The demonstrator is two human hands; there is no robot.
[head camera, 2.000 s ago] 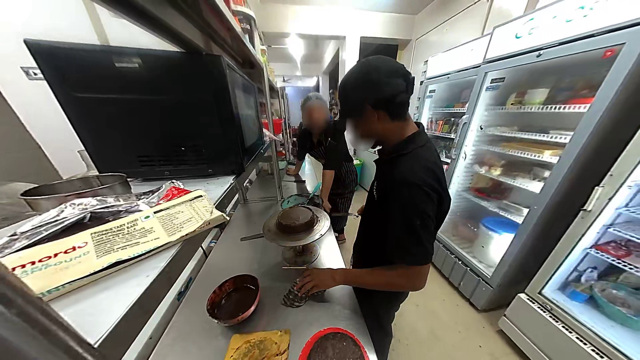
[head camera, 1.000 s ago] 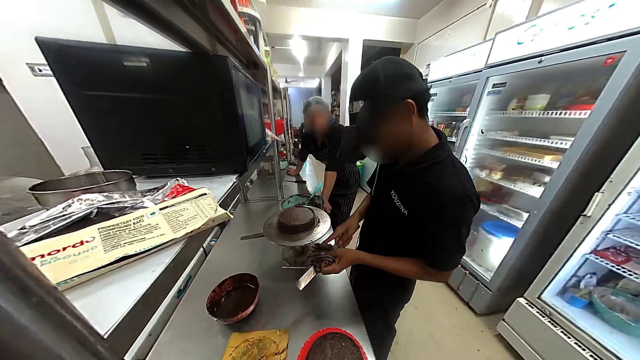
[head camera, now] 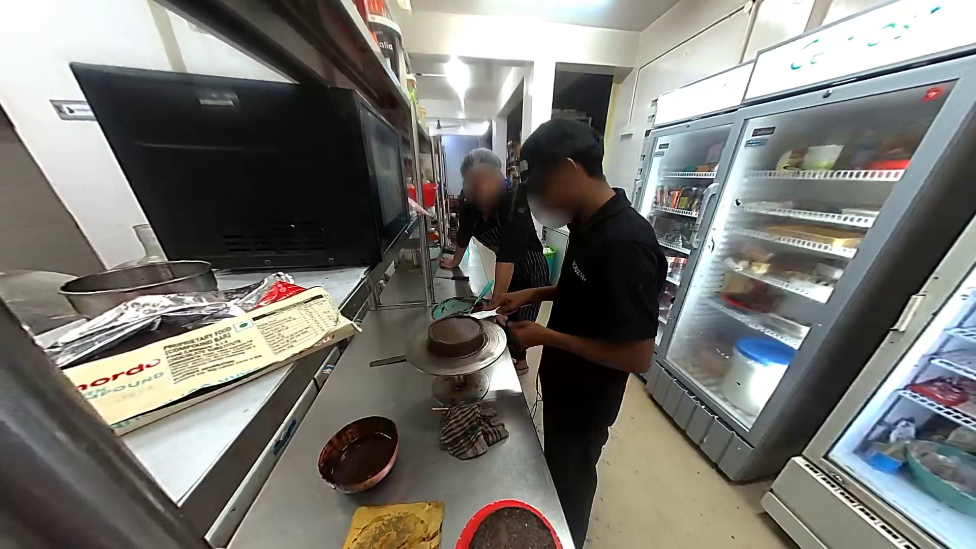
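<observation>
Neither my left hand nor my right hand is in view. On the steel counter (head camera: 415, 404) a chocolate cake (head camera: 456, 336) sits on a metal turntable (head camera: 488, 352). A person in a black shirt and cap (head camera: 610, 267) stands to the right of it, holding a flat pale blade (head camera: 485, 313) near the cake's far side. A crumpled striped cloth (head camera: 469, 430) lies in front of the turntable's base. Nearer are a bowl of dark chocolate (head camera: 360, 454), a yellow-brown flat piece (head camera: 395, 526) and a red-rimmed round container with dark cake (head camera: 512, 528).
A second person in a hair net (head camera: 488, 213) leans on the counter farther back. On the left shelf are a large black appliance (head camera: 229, 168), a round metal pan (head camera: 141, 284) and a compound bar wrapper (head camera: 206, 354). Glass-door refrigerators (head camera: 793, 252) line the right side.
The nearer person's hand was on the cloth, then both hands held cloth and blade in front of the turntable. Now the cloth lies on the counter, and the blade is beside the cake.
</observation>
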